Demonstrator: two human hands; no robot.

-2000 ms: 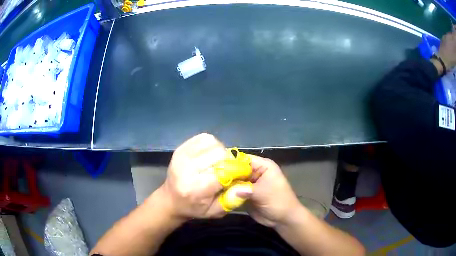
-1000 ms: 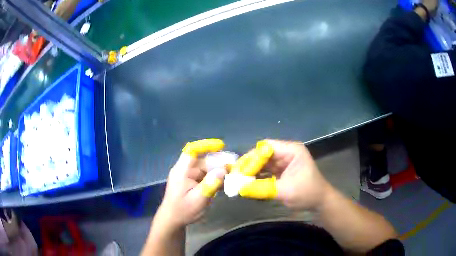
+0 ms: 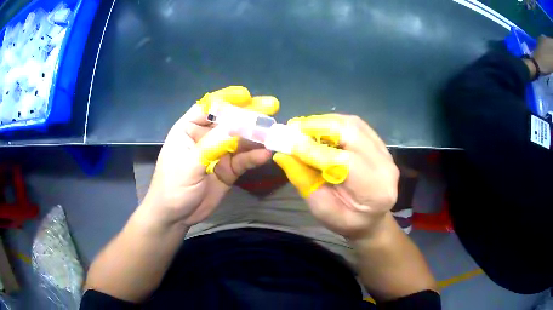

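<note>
My left hand (image 3: 203, 151), with yellow finger cots, holds a white housing (image 3: 239, 123) between thumb and fingers, in the air near the table's front edge. A small dark spot shows at the housing's left end and a dark grey patch near its right end. My right hand (image 3: 339, 169), also with yellow cots, grips a white piece (image 3: 280, 138) that meets the housing's right end. Its fingers hide most of that piece. No lead wires can be made out.
A blue bin (image 3: 68, 79) full of white housings stands at the left on the dark worktop (image 3: 303, 60). A person's dark sleeve (image 3: 491, 109) reaches in at the right, with a hand at another blue bin (image 3: 517, 43). A clear plastic bag (image 3: 57, 251) lies on the floor.
Two seconds ago my hands were closed together and a white unit lay on the worktop, now out of view. My hands have since opened around the white pieces, now aligned end to end. The view has shifted.
</note>
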